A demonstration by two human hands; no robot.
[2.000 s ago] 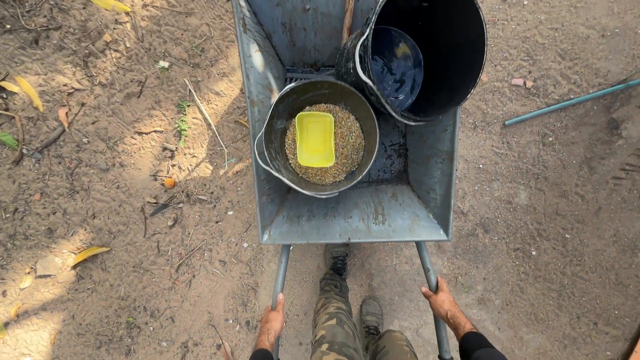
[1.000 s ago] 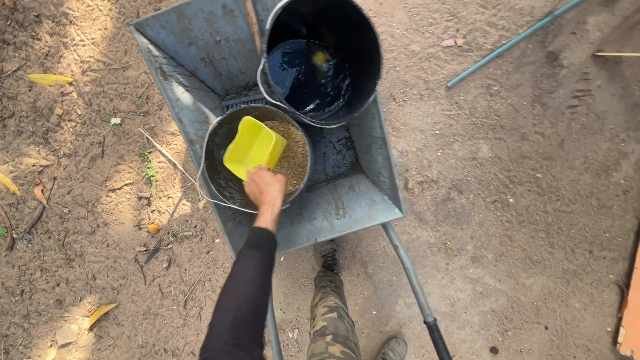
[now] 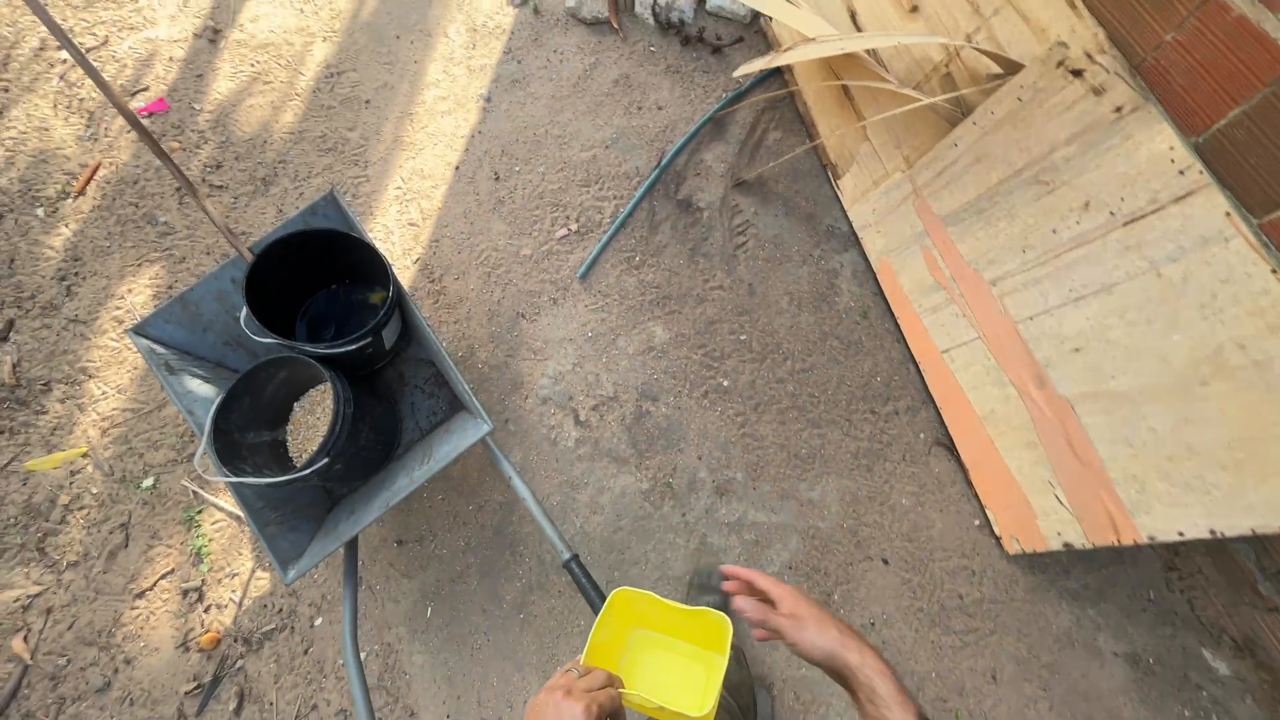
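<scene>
A yellow plastic scoop or tub (image 3: 668,650) is held at its left side by my left hand (image 3: 578,692), low in the view; no contents show in it. Just right of it my right hand (image 3: 790,618) is in the air, fingers apart and empty. To the upper left stands a metal wheelbarrow (image 3: 440,440). Its tray carries a black bucket with grain (image 3: 225,425) and, behind that, a second black bucket (image 3: 262,285) with dark liquid inside. A long wooden stick (image 3: 140,125) leans out past the tray's far corner.
Plywood sheets (image 3: 1130,350) lean at the right beside a red brick wall (image 3: 1210,75). On the sandy ground lies a green hose or pipe (image 3: 650,185). The barrow's right handle (image 3: 530,505) reaches toward my hands; its left handle (image 3: 355,630) runs down to the lower edge.
The yellow scoop has left the grain bucket and is now in my left hand, away from the barrow. My right hand has come into view. The view has swung right.
</scene>
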